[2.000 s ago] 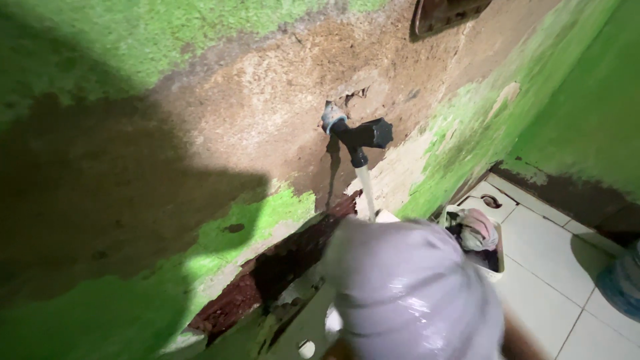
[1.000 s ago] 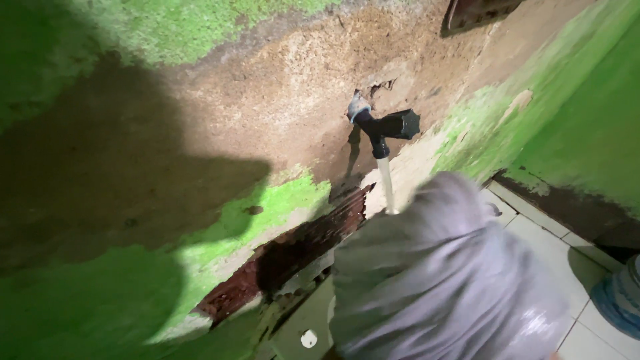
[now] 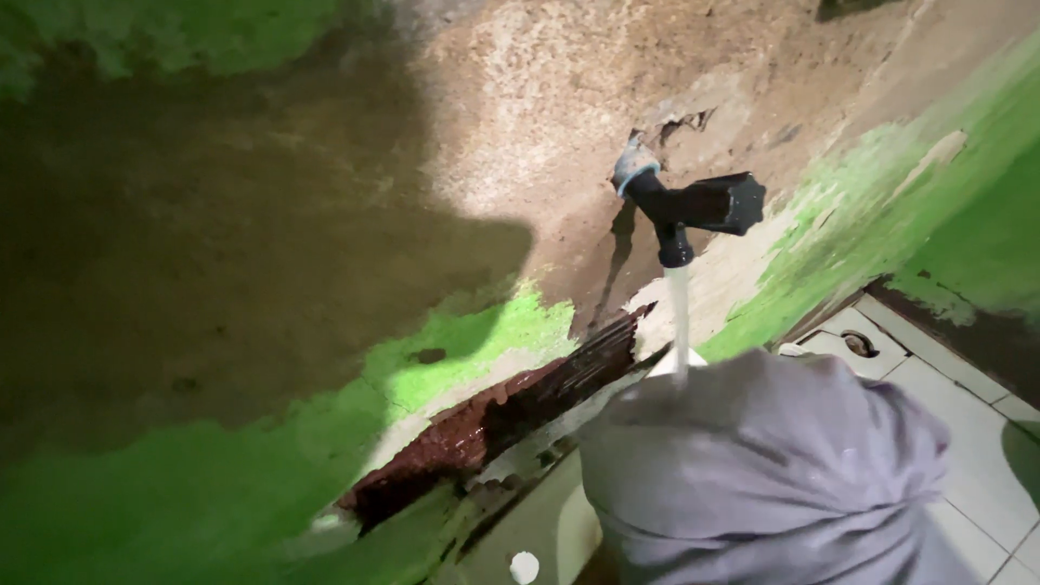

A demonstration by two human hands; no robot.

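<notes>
A wet grey-purple cloth (image 3: 756,471), bunched and folded, fills the lower right of the head view. It hangs raised beneath a black plastic tap (image 3: 682,203) on the wall. A stream of water (image 3: 681,317) runs from the spout onto the cloth's upper left part. Neither my left hand nor my right hand can be made out; the cloth hides what holds it up. A small brown patch at the bottom edge, left of the cloth, may be part of an arm.
The wall (image 3: 552,122) has peeling green paint and bare brown plaster. A broken dark red ledge (image 3: 455,439) runs along its foot. White floor tiles (image 3: 967,431) with a round drain (image 3: 859,344) lie at the right. A round white spot (image 3: 524,567) shows at the bottom.
The cloth has shifted and changed its folds under the running tap. It now covers the place where a container with pink and dark cloth showed two seconds ago.
</notes>
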